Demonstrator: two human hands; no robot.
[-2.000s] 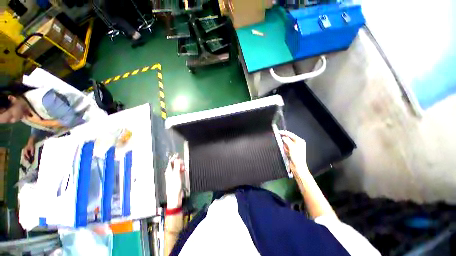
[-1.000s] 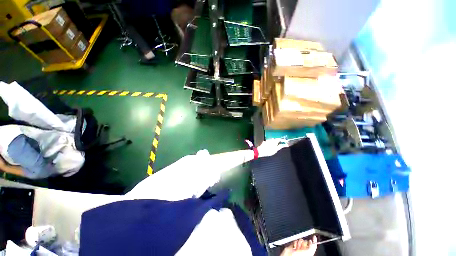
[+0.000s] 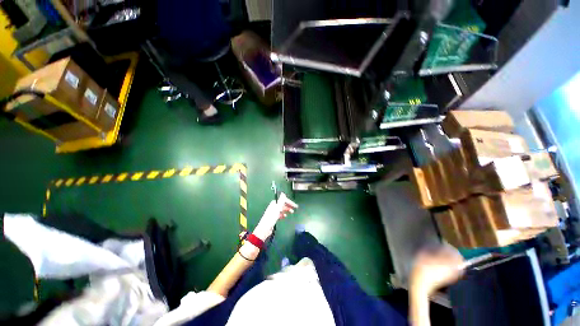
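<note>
My left hand [image 3: 281, 207], with a red band on its wrist, is low in front of me over the green floor. A thin pale item shows at its fingertips; I cannot tell what it is or whether it is gripped. My right hand [image 3: 437, 266] is blurred at the lower right, beside the near end of the black magazine rack [image 3: 499, 294]. Its fingers cannot be made out. The rack has a pale metal edge and is cut off by the bottom of the picture.
A tall rack cart [image 3: 331, 169] with trays of green boards [image 3: 404, 113] stands ahead. Cardboard boxes [image 3: 509, 213] are stacked at the right. A person's seated legs show at the top left, near a yellow trolley [image 3: 121, 121]. Another person in pale clothing [image 3: 108, 280] is at lower left.
My left hand has left the magazine rack and moved down and left. The rack now shows farther to the lower right. The view has shifted towards the cart, which looks larger.
</note>
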